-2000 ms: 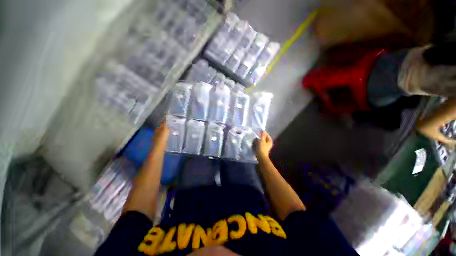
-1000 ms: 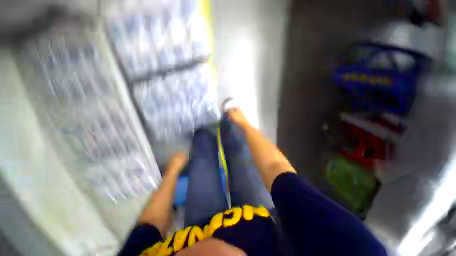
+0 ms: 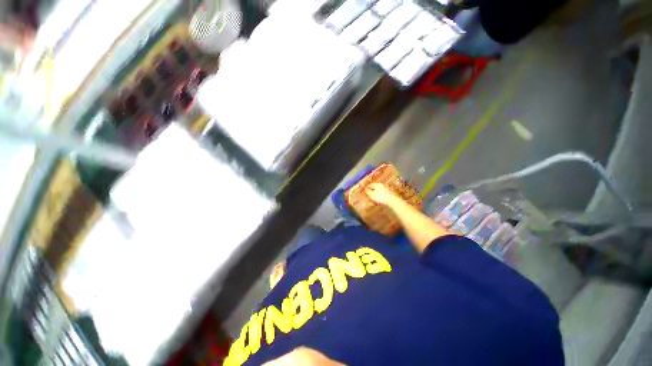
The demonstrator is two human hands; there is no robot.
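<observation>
A brown-orange box-like or stool-like thing (image 3: 384, 204) with blue at its left edge stands low in front of me. My right hand (image 3: 375, 193) lies on or at its top; the image is too blurred to tell whether the fingers grip it. A small patch of skin, seemingly my left hand (image 3: 277, 273), shows at the left edge of my shirt; its fingers cannot be made out. Trays of bagged parts (image 3: 475, 221) lie just right of the brown thing.
Bright white stacks (image 3: 189, 207) stand along the bench on the left, with filled trays (image 3: 397, 36) farther back. A round fan (image 3: 216, 27) and dark red parts (image 3: 161, 75) are behind. A red stool (image 3: 457, 77), a yellow floor line (image 3: 468, 143) and a pale hose (image 3: 572, 159) also show.
The view has swung from the floor trays to the bench. The tray seen in both hands two seconds ago is no longer held in view. My right hand is now at the brown thing.
</observation>
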